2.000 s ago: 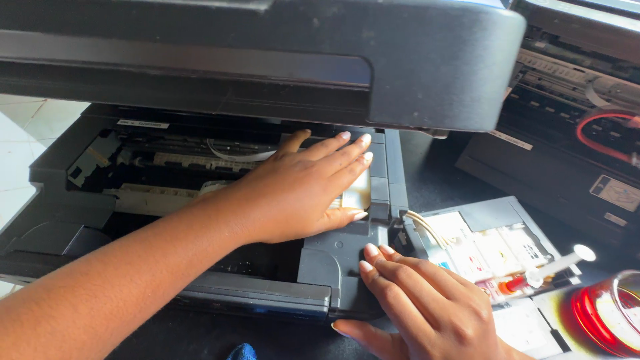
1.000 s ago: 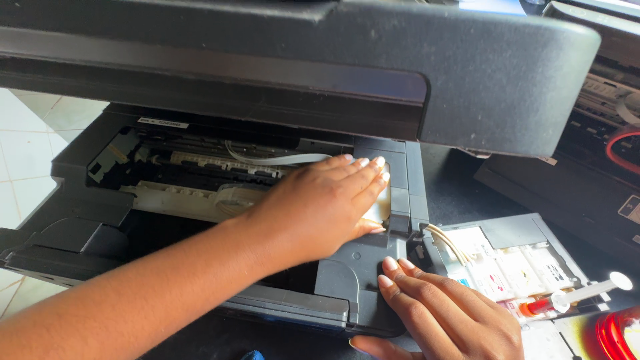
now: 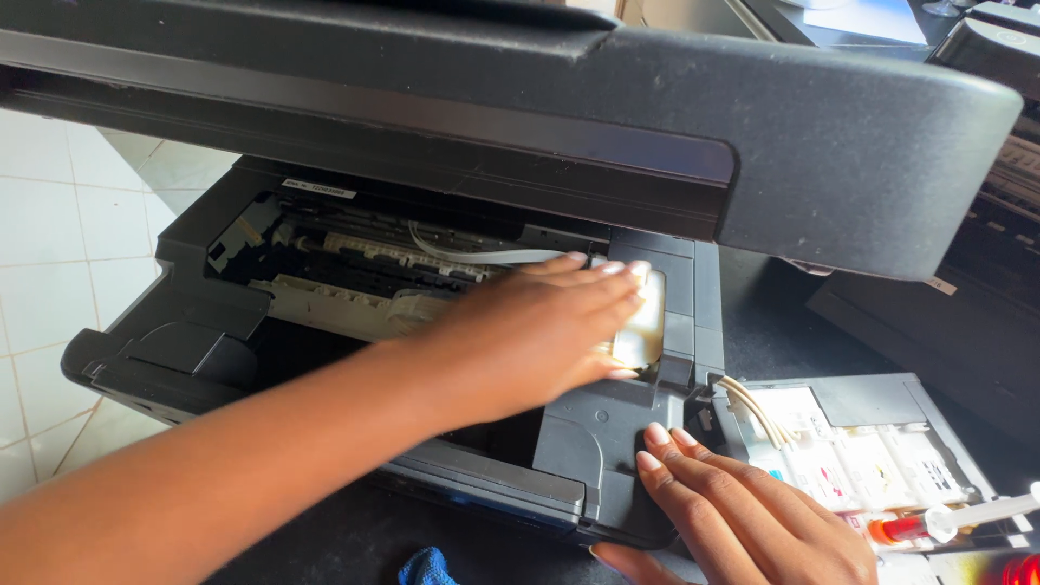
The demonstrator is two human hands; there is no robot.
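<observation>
A black inkjet printer (image 3: 617, 496) stands with its scanner unit (image 3: 829, 146) raised over the open carriage bay. My left hand (image 3: 544, 325) reaches across the bay, fingers spread over the white print carriage (image 3: 647, 325) at the bay's right end; the palm side is hidden. A white flat ribbon cable (image 3: 487, 257) curves in from behind that hand. On the printer's front right corner rests my right hand (image 3: 747, 504), its fingertips on the casing and thumb at the front edge. Right of it lies an ink tank unit (image 3: 865, 402), joined to the printer by thin tubes (image 3: 751, 406).
A syringe with red liquid (image 3: 910, 526) lies across the tank unit, near a container of red liquid (image 3: 1020, 569) at the lower right corner. Blue cloth (image 3: 426, 567) shows at the bottom edge. Another black machine (image 3: 926, 325) stands at the right.
The view has shifted, with more floor showing at left. My left hand has stayed over the carriage area and my right hand on the printer's corner.
</observation>
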